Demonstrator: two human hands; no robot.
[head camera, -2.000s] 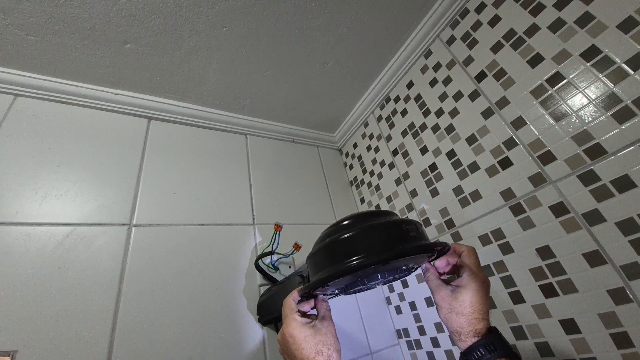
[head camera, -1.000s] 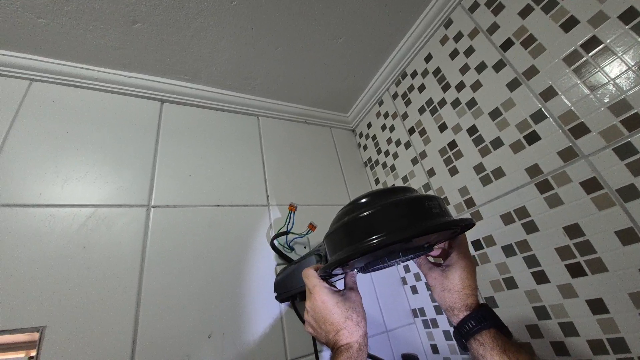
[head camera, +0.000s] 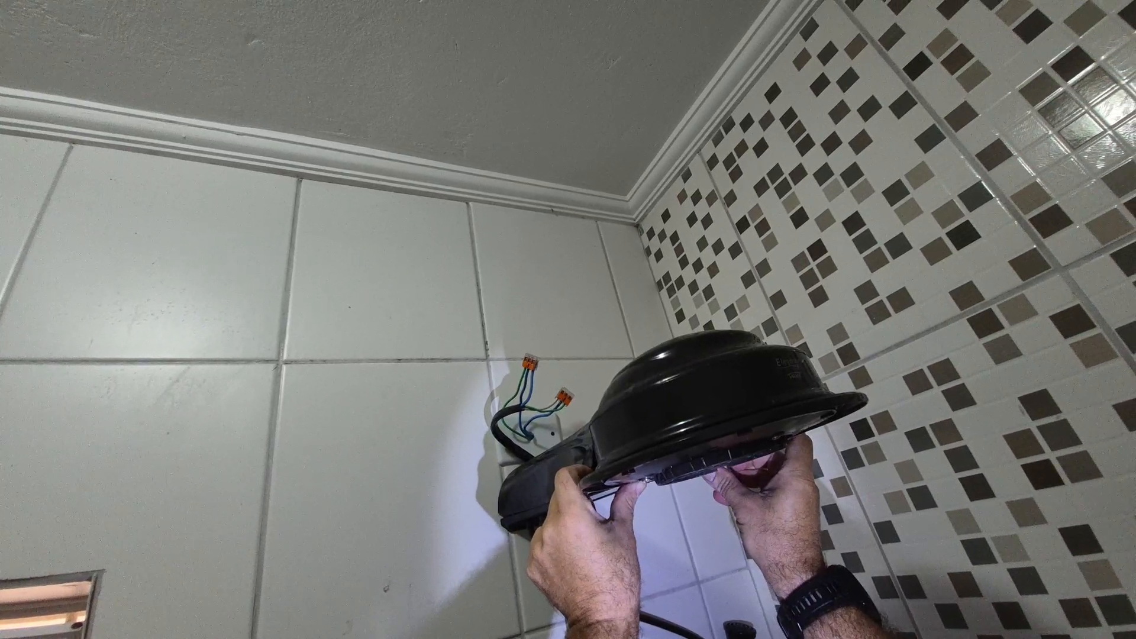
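Observation:
A black round domed housing (head camera: 710, 390) with a wide rim, perhaps of a wall fan or shower unit, is joined at its left to a black arm (head camera: 543, 479) by the wall. My left hand (head camera: 586, 550) grips the rim's near left edge with thumb and fingers. Under the rim's right part is my right hand (head camera: 772, 515), thumb and fingers at its underside, partly hidden; a black watch (head camera: 830, 599) is on that wrist. Behind the arm, a black cable (head camera: 506, 430) and blue and green wires end in orange lever connectors (head camera: 530, 362).
White tiles (head camera: 382, 266) cover the left wall, and a mosaic-patterned wall (head camera: 958, 319) meets it at the corner. White moulding (head camera: 355, 164) runs below the grey ceiling. A small framed opening (head camera: 49, 603) is at the lower left. Below my hands passes a black cable (head camera: 670, 624).
My right hand has moved from the rim's outer right edge to its underside, further inward. My left hand stays at the rim's left part. The view has shifted somewhat.

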